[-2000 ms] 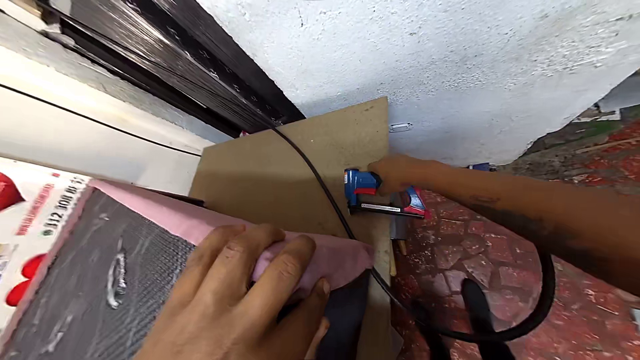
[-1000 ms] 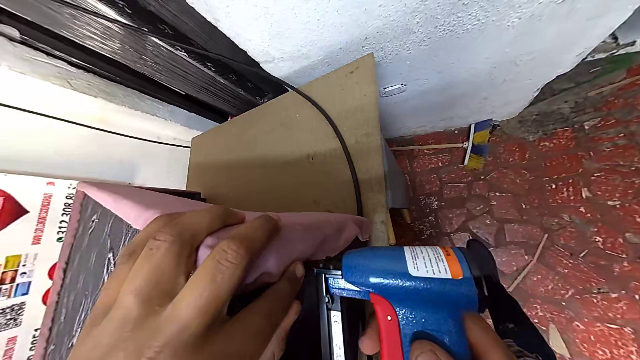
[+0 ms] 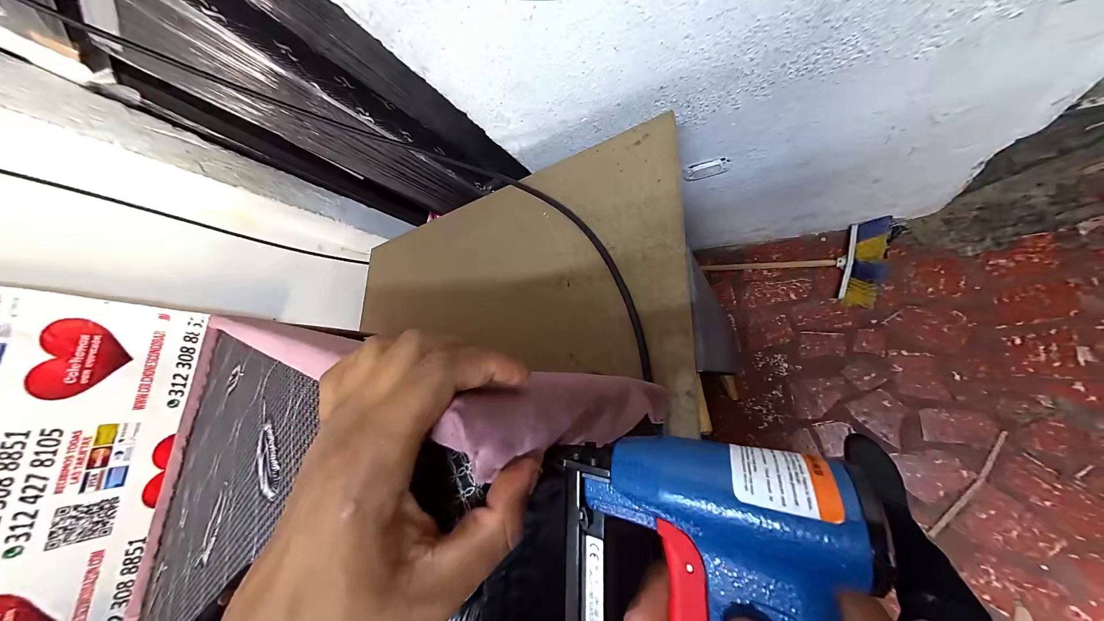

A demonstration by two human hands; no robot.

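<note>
At the bottom centre, my left hand (image 3: pixel 379 483) pinches a fold of pink fabric (image 3: pixel 552 414) between thumb and fingers. A blue pneumatic staple gun (image 3: pixel 733 509) with a red trigger is gripped by my right hand (image 3: pixel 651 595), mostly hidden below the frame edge. The gun's nose touches or nearly touches the fabric edge, just right of my left thumb. Grey mesh material (image 3: pixel 250 448) edged in pink lies under and left of my left hand. What lies beneath the nose is dark and hard to make out.
Behind the fabric stands a brown board (image 3: pixel 526 259) crossed by a black hose (image 3: pixel 604 250). A printed sheet (image 3: pixel 78 431) bearing writing lies at left. Plastic-wrapped dark items (image 3: pixel 285 95) lean at upper left. A broom (image 3: pixel 862 263) rests on the red stone floor by the white wall.
The staple gun, held out over the board's right edge two seconds ago, has come to the pink fabric. My left hand has shifted its hold and now pinches a fold with the thumb below.
</note>
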